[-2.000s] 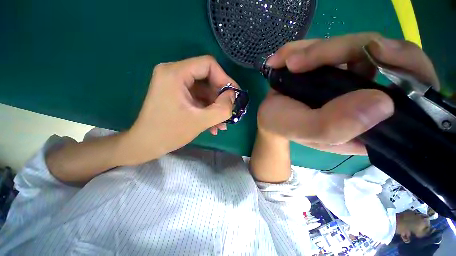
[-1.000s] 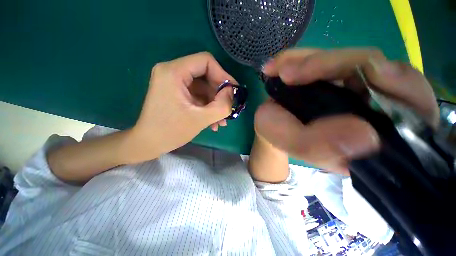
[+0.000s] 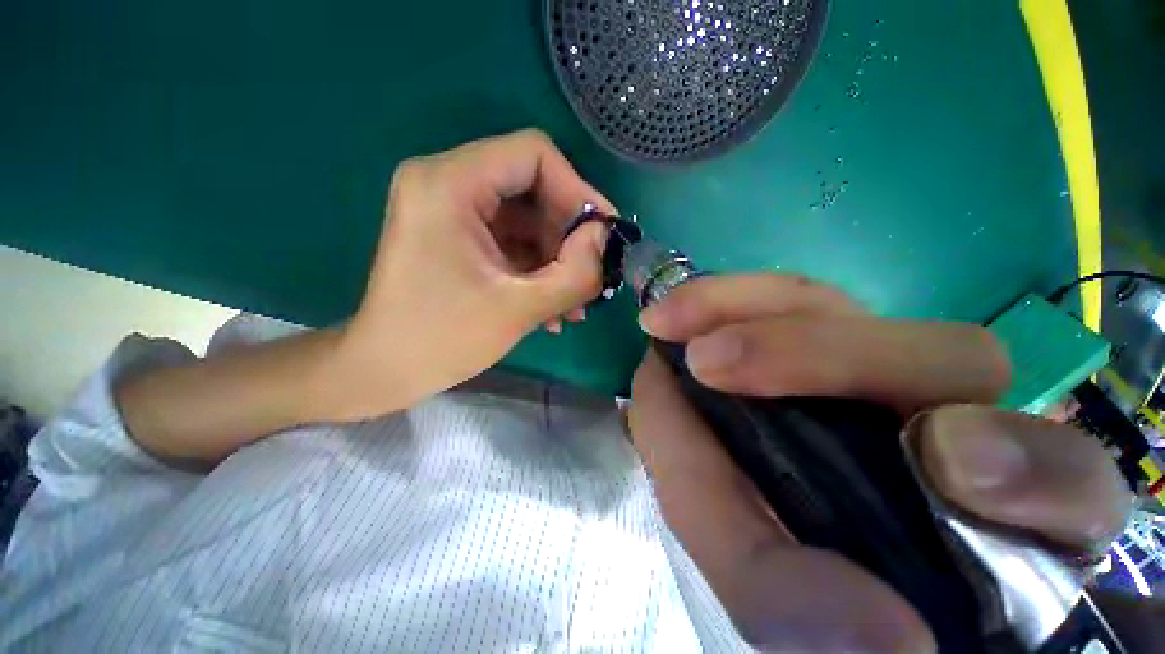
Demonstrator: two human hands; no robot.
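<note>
My left hand (image 3: pixel 479 262) pinches a small black assembly (image 3: pixel 615 254) with shiny metal points between thumb and fingertips, above the green bench. My right hand (image 3: pixel 818 422) is wrapped around a thick black electric screwdriver (image 3: pixel 818 466) with a silver lever near its rear. The screwdriver's silver nose points at the assembly and meets its right side in this view. The bit tip is too small to tell. The round dark perforated screw tray (image 3: pixel 684 77) lies beyond the hands, with shiny specks in it.
Loose tiny silver specks lie on the green bench (image 3: pixel 945 166) right of the tray. A yellow strip (image 3: pixel 1071 141) runs down the right. A green box (image 3: pixel 1045 348) with a black cable sits at the right, partly behind my right hand.
My right hand and screwdriver have moved from the tray's near edge down to the held assembly. The green box has come into view. My left hand has barely moved.
</note>
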